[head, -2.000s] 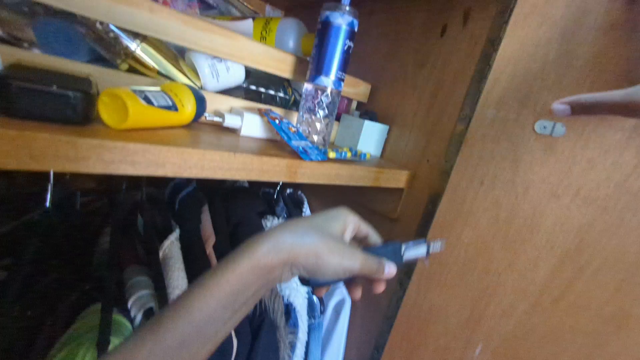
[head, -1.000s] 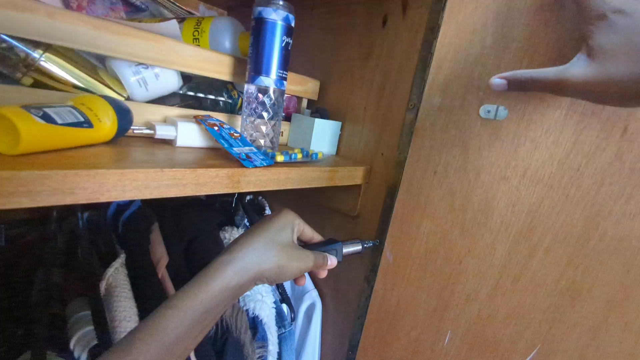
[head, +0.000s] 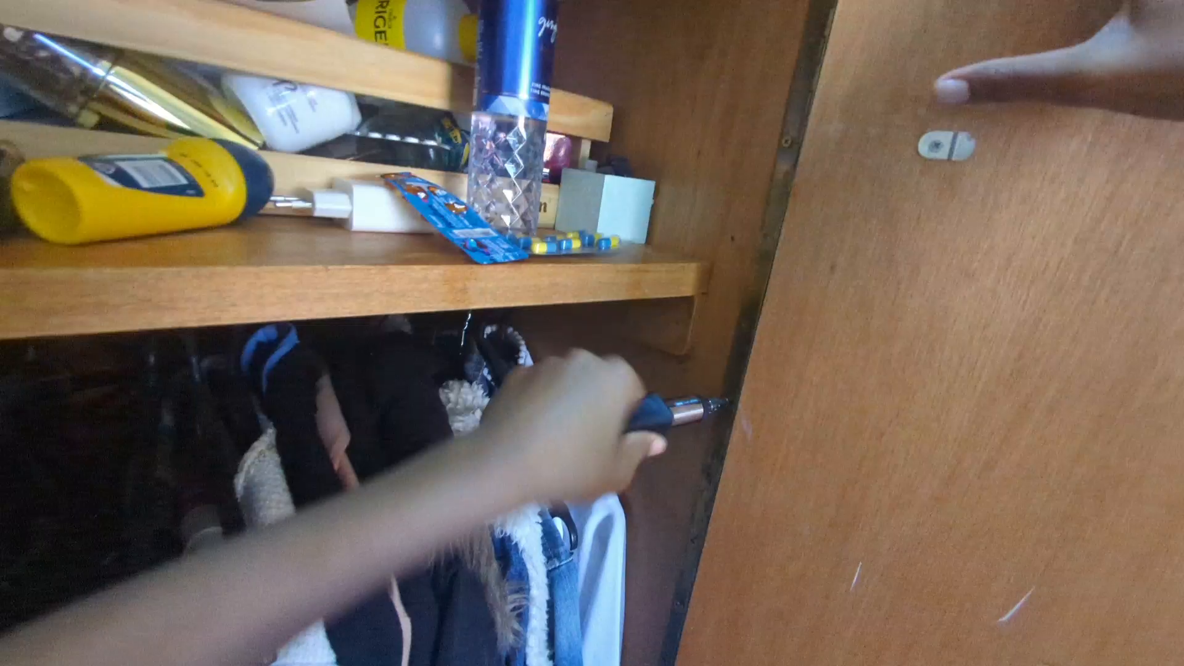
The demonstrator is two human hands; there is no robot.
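My left hand (head: pixel 569 425), slightly blurred, is closed around the dark handle of a screwdriver-like tool (head: pixel 686 411). Its metal shank points right, and the tip is at the dark gap between the cabinet's side panel (head: pixel 689 176) and the wooden door (head: pixel 934 370). Whether the tip touches a screw cannot be made out. At the upper right, my right hand (head: pixel 1064 79) is against or just in front of the door, thumb pointing left, the other fingers outside the view. Below that thumb, a small metal plate (head: pixel 946 145) is fixed to the door.
A wooden shelf (head: pixel 351 294) holds a yellow roll-on bottle (head: pixel 129 190), a white charger (head: pixel 384 205), a blue-and-clear bottle (head: pixel 507 120), a blue packet (head: pixel 453 217), a capsule blister pack (head: pixel 573 243) and a pale box (head: pixel 606 203). Clothes (head: pixel 398 518) hang below.
The tool's tip, pointing across the door two seconds ago, is now at the door's edge. More of my right hand came into view, thumb above the metal plate. The view has shifted.
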